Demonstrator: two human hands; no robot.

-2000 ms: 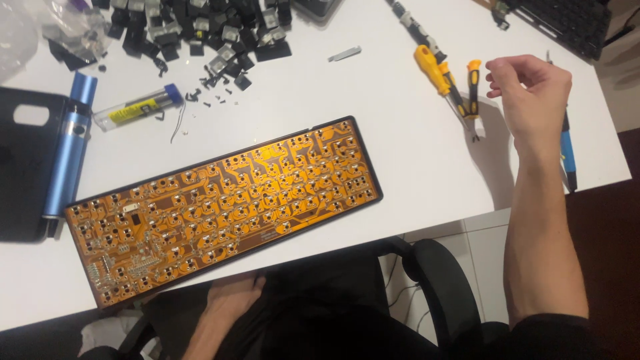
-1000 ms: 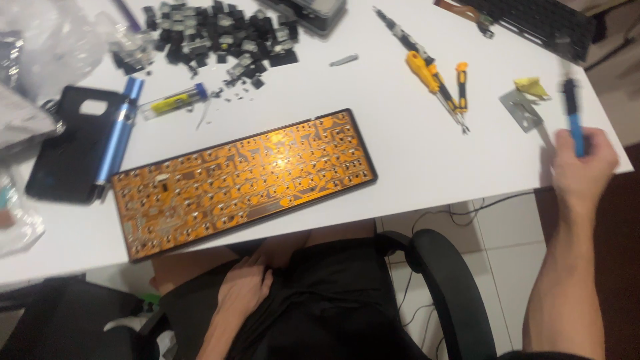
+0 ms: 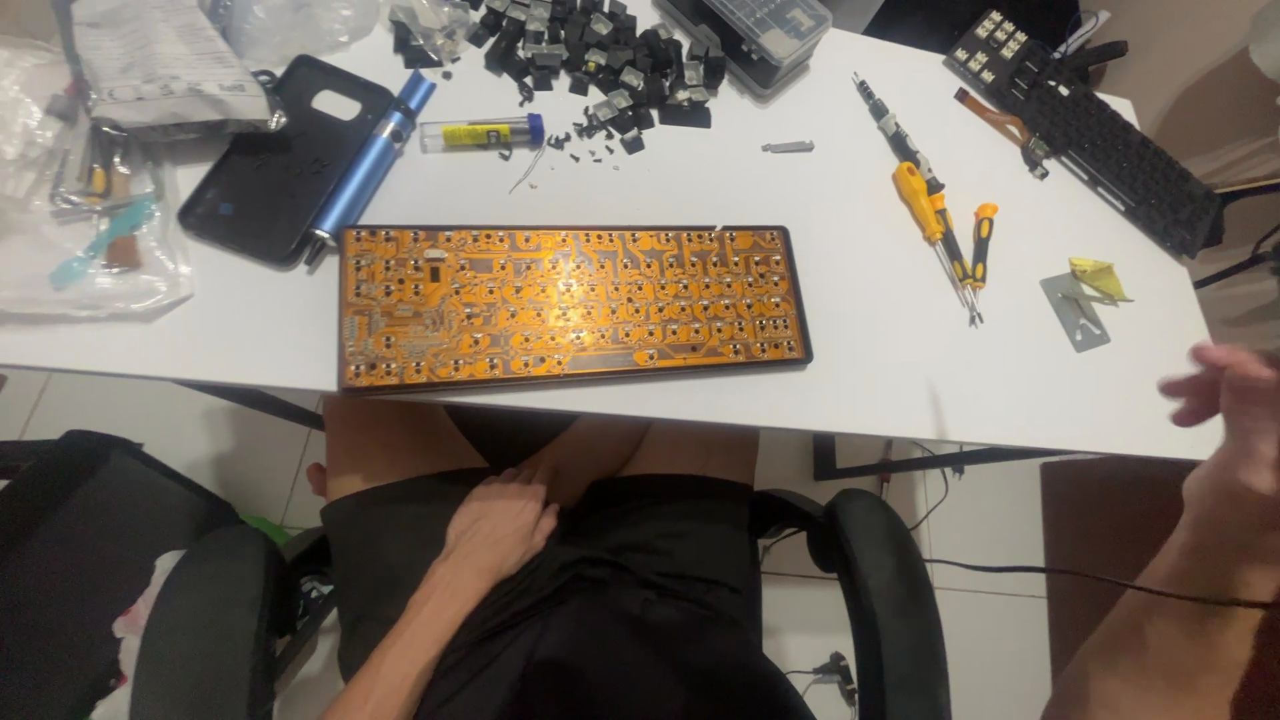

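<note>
My left hand [image 3: 500, 525] rests on the black shorts in my lap, fingers loosely bent, with nothing seen in it. My right hand [image 3: 1225, 405] is blurred above the right table edge, its fingers apart; no object shows in it. Close to it lie a flat metal plate [image 3: 1073, 315] and a crumpled yellow piece [image 3: 1098, 278]. An orange keyboard circuit board [image 3: 570, 300] in a black frame lies solder side up along the front edge. Yellow-and-black screwdrivers [image 3: 915, 195] lie crossed between the board and the right hand.
Black keycaps [image 3: 600, 60] lie piled beside a clear organizer box [image 3: 775, 35]. A blue-capped tube [image 3: 480, 133], a blue cylindrical device [image 3: 375, 155], a black phone case [image 3: 285, 165] and plastic bags [image 3: 90, 200] are at left. A black keyboard part [image 3: 1090, 130] and a chair armrest [image 3: 885, 600] are at right.
My right hand held a blue-handled tool one second ago; that tool is no longer seen in it. The left hand stays in my lap. The view has shifted.
</note>
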